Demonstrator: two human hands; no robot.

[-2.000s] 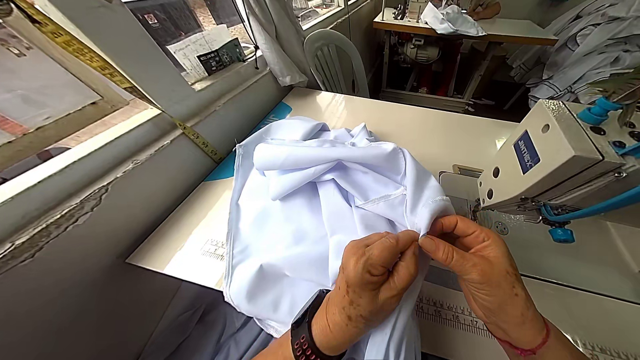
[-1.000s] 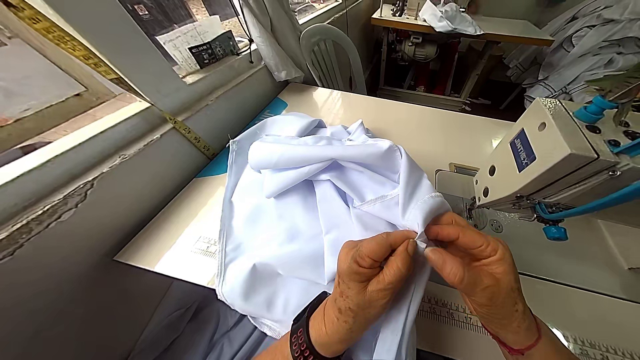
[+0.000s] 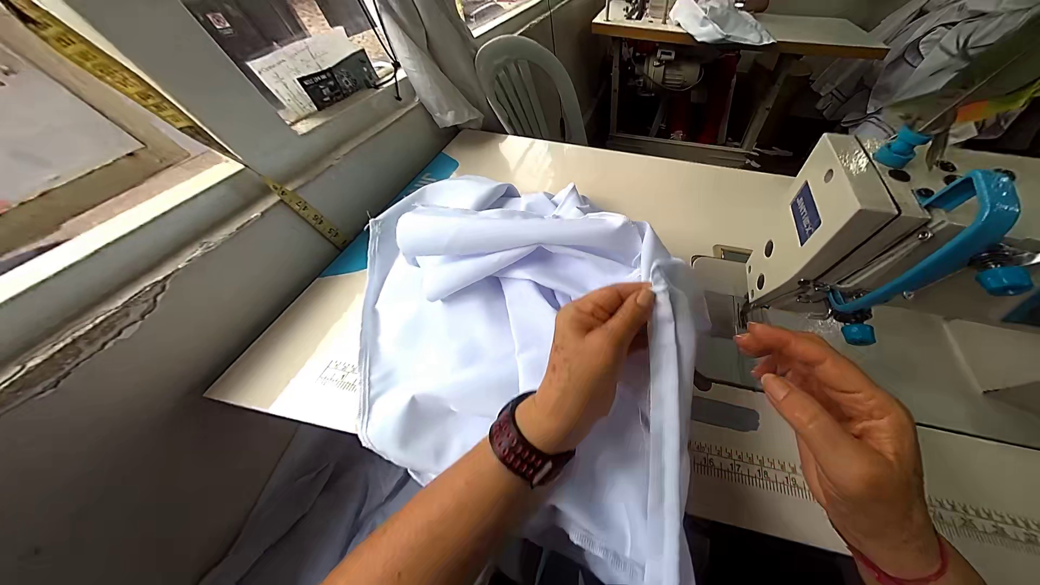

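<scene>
White fabric [image 3: 455, 349] lies bunched on the sewing table, and one long folded edge of it hangs over the front. My left hand [image 3: 593, 357], with a dark watch on the wrist, pinches this fabric at the folded edge between thumb and fingers. To the right of the cloth, my right hand [image 3: 845, 431] is raised with thumb and fingers apart, holding nothing. Just beyond its fingertips are the needle area and presser foot of the sewing machine [image 3: 853, 219], which has a blue lever. The fabric edge lies left of the needle.
A ruler strip [image 3: 747, 471] runs along the table front [image 3: 276, 382]. A yellow measuring tape [image 3: 309, 213] hangs from the window at left. Beyond the table stand a plastic chair [image 3: 528, 89] and a second sewing table [image 3: 812, 34]. Grey cloth [image 3: 309, 496] hangs below the left edge.
My right hand has let go of the fabric and moved away to the right. My left hand still pinches the cloth, whose folded edge now shows as a long straight strip.
</scene>
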